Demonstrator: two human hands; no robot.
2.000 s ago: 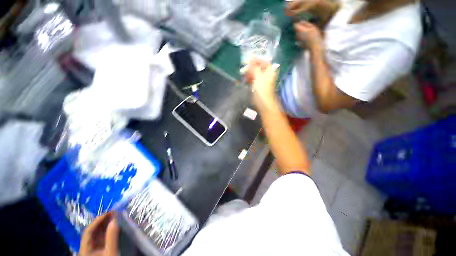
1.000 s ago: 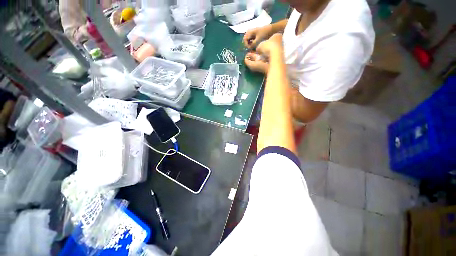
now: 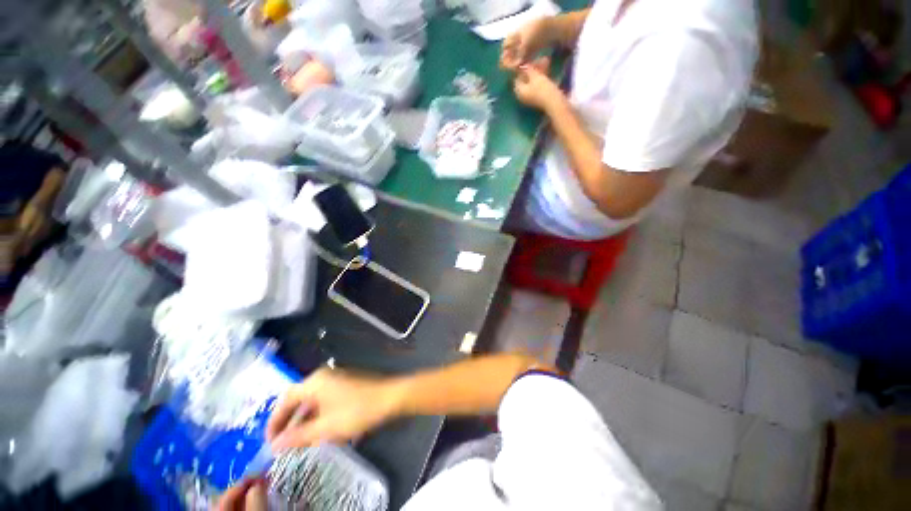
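My right hand (image 3: 328,407) is over the right side of the blue tray (image 3: 158,444), its fingertips bent together and blurred; I cannot tell if they hold anything. My left hand (image 3: 245,494) shows only in part at the bottom edge, just below it; what it holds cannot be told. The clear box (image 3: 335,484) packed with thin silvery rods lies right of my left hand, partly under my right wrist. A crinkled clear bag (image 3: 225,374) of white parts lies over the back of the tray.
A white-edged phone (image 3: 380,297) and a darker phone (image 3: 343,215) with a cable lie on the black bench. Clear boxes (image 3: 345,130) stand on the green bench. A person in white (image 3: 649,110) sits at the right, near a red stool (image 3: 574,267).
My right arm has come back from beside the other person's hands to the blue tray. My left hand shows again at the bottom edge. The pen is no longer visible.
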